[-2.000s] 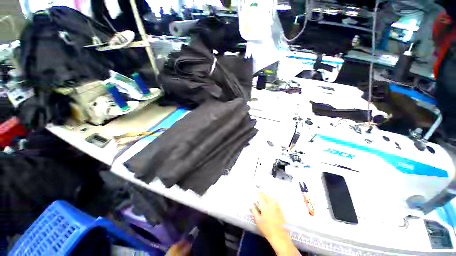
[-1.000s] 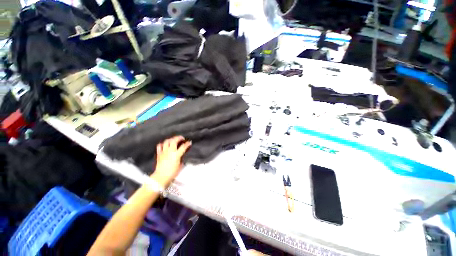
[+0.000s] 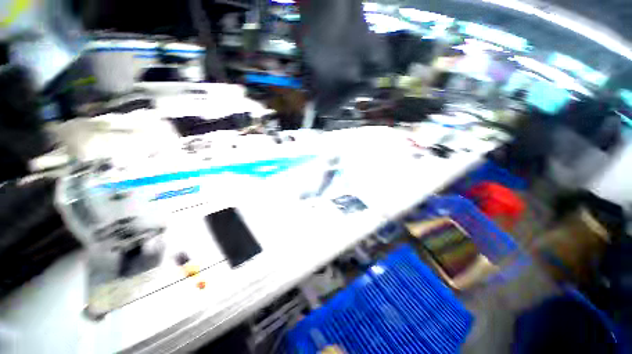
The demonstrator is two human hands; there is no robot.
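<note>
The view is blurred. The white sewing machine [image 3: 277,181] with its blue stripe lies across the table. A black phone [image 3: 233,237] lies in front of it. The orange-handled snips [image 3: 192,270] are a blurred spot left of the phone. Dark cloth [image 3: 28,238] shows at the left edge. A small skin-toned patch at the bottom edge, over a blue slotted crate [image 3: 388,308], seems to be part of my right hand [image 3: 332,350]; its fingers and any hold are not visible. My left hand is out of the picture.
The white table edge [image 3: 305,266] runs diagonally up to the right. Beyond the near crate stand another blue crate [image 3: 495,242] with a brown box [image 3: 450,252] and a red stool-like object [image 3: 495,200]. Dark blurred shapes are at the right.
The view has swung right, bringing the blue crates into sight. The left hand that lay on the dark stack is out of view, and so is the pale strip at the lower edge.
</note>
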